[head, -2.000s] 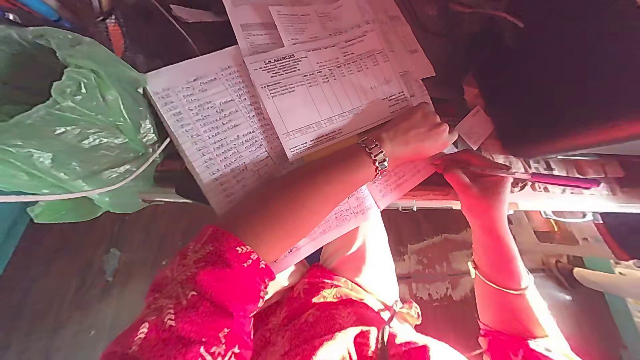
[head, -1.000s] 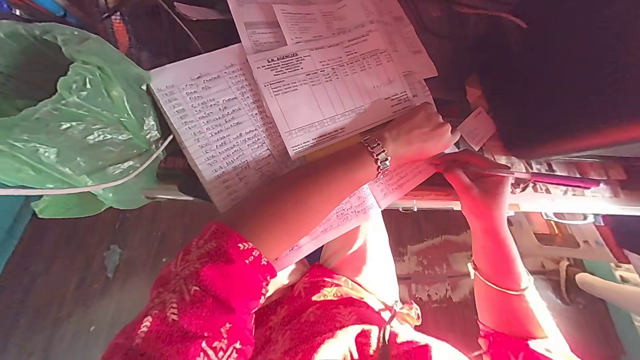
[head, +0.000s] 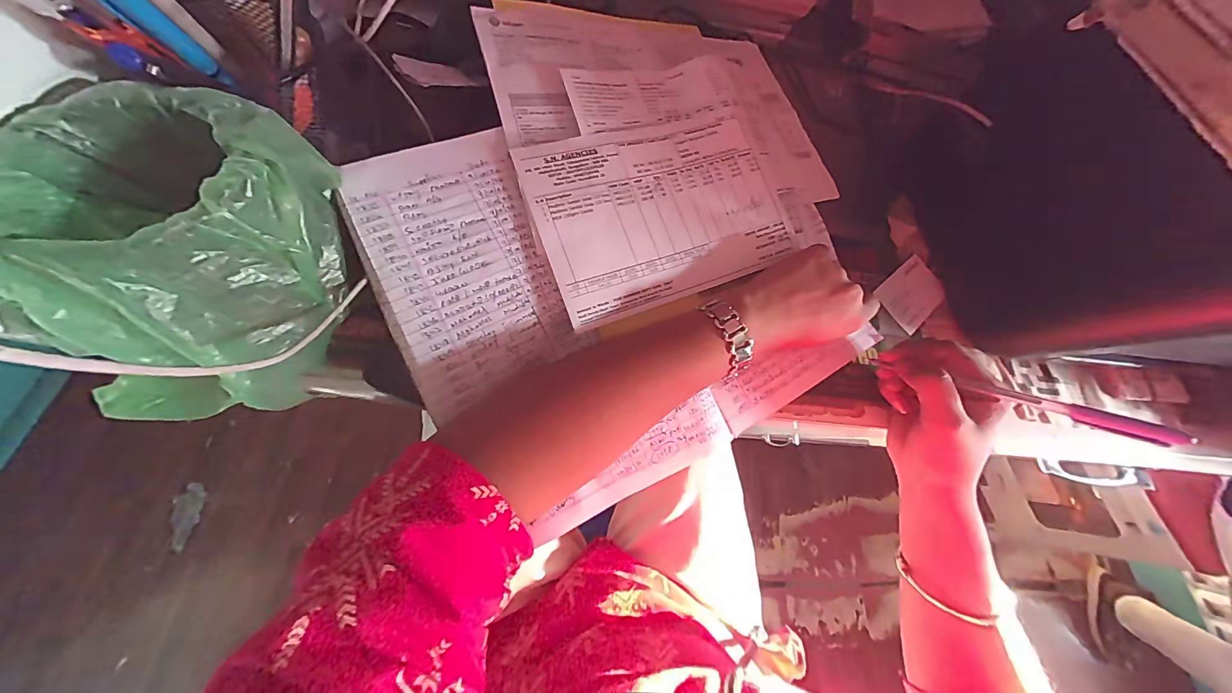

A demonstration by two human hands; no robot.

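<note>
My left hand [head: 808, 303], with a metal bracelet watch at the wrist, lies curled over the right edge of a handwritten ruled notebook [head: 433, 260]. Printed paper bills [head: 654, 217] lie on the notebook's upper part. To the right, my right hand [head: 938, 395] has a slim pink pen [head: 1107, 419] between its fingers, pointing out to the right. The fingertips of both hands are close together near the notebook's edge; whether they pinch something small there I cannot tell. A bangle circles the right forearm.
A green plastic bag [head: 279, 250] stands open at the left, with a white cable [head: 192, 368] across it. Pens and a mesh holder [head: 289, 58] are at the top left. A small paper slip [head: 910, 294] lies near my hands. A large dark object [head: 1078, 192] fills the upper right.
</note>
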